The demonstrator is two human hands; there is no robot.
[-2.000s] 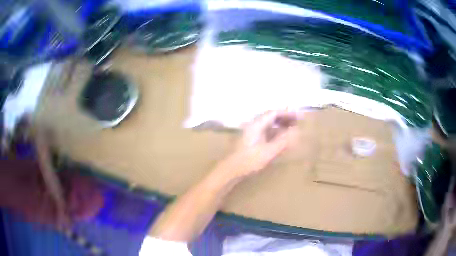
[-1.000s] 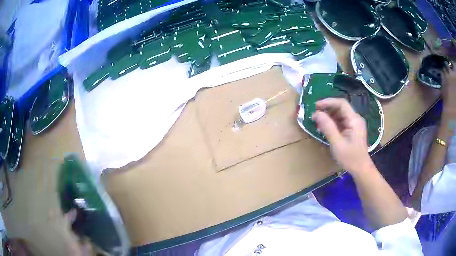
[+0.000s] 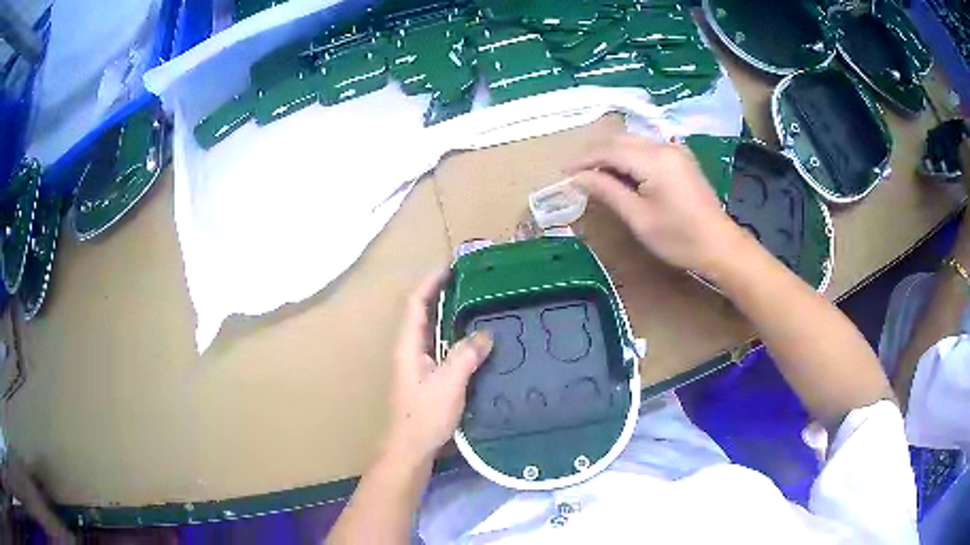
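A green case (image 3: 540,420) with a pale rim and a dark grey recess lies open side up at the bench's front edge. My left hand (image 3: 434,373) grips its left side, thumb over the recess edge. My right hand (image 3: 665,202) is above the bench, fingertips together at the small white glue cup (image 3: 558,202), just beyond the case. I cannot tell whether the fingers hold the thin stick. Another green case (image 3: 782,208) lies to the right, partly behind my right forearm.
Glossy green panels (image 3: 511,59) lie piled on white cloth (image 3: 287,213) at the back. More cases (image 3: 832,133) stand at the back right, and others (image 3: 119,176) at the left. Another person's arm (image 3: 941,330) is at the right edge. The bench has a dark green front edge (image 3: 229,505).
My left hand has brought a case from the left to the front middle. My right hand has left the right-hand case and moved left to the glue cup.
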